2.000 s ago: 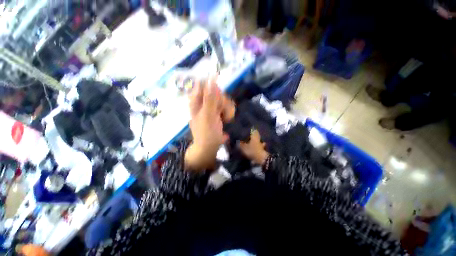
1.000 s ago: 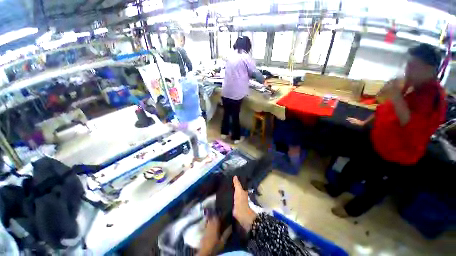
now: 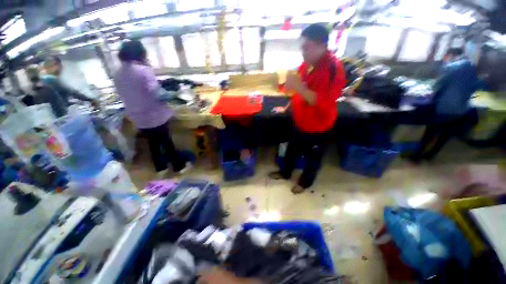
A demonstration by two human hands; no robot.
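Observation:
Dark grey and black cloth pieces [image 3: 255,256] lie heaped at the bottom centre, over the near side of a bright blue crate [image 3: 319,244]. White pieces [image 3: 176,267] lie among them on the left. One blurred hand [image 3: 219,275] shows at the bottom edge, at the dark cloth and mostly cut off. I cannot tell which hand it is or whether it grips the cloth. The other hand cannot be made out.
A white sewing table [image 3: 119,244] with a blue edge is at left, a dark blue crate [image 3: 208,208] beside it. A blue plastic bag [image 3: 427,238] lies at right by a yellow crate [image 3: 466,213]. Several people are around the far tables; one in red [image 3: 319,94] stands facing the aisle.
The view has swung up, then right, so table and machine have shifted left. Both hands showed on the dark cloth one second ago; now only part of one shows at the bottom edge.

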